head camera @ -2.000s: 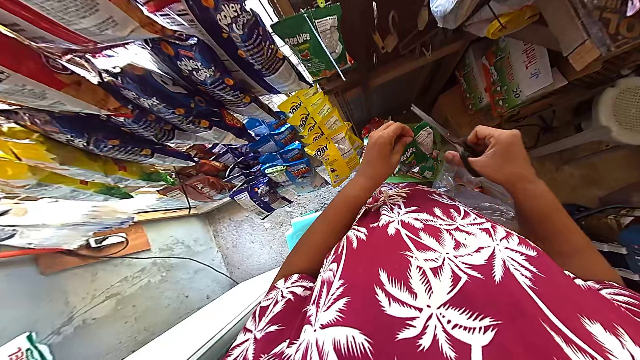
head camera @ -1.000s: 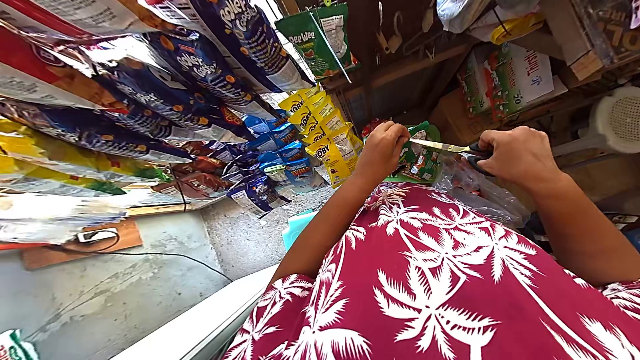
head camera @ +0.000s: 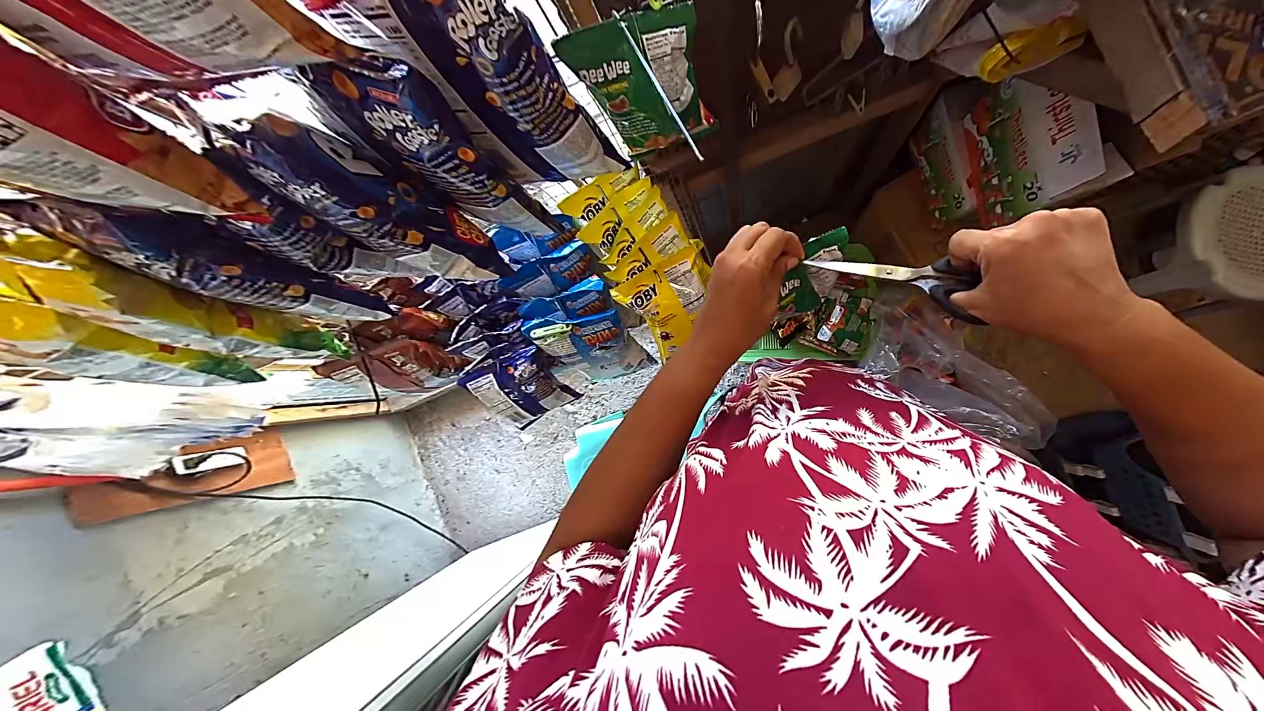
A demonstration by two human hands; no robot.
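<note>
My right hand [head camera: 1042, 262] grips the black handles of a pair of scissors [head camera: 879, 270], whose blades point left and look closed. The tips are at the fingers of my left hand [head camera: 750, 281], which pinches the top of a green snack packet [head camera: 805, 286]; the fingers hide part of it. Below and beside the packet lies a green tray [head camera: 857, 336] with small dark and green wrapped packets [head camera: 834, 324] in it. A clear plastic bag [head camera: 948, 370] rests to the right of the tray.
Strips of yellow snack packets [head camera: 642, 286], blue packets [head camera: 583, 306] and large dark blue packets [head camera: 405, 128] hang at the left. Another green packet [head camera: 637, 84] hangs ahead. A printed carton [head camera: 1037, 148] and a pale plastic chair [head camera: 1220, 237] stand at the right.
The scissors, raised and pointing up and left two seconds ago, have come down nearly level, with their tips at my left hand. The green packet shows more to the right of my left hand earlier.
</note>
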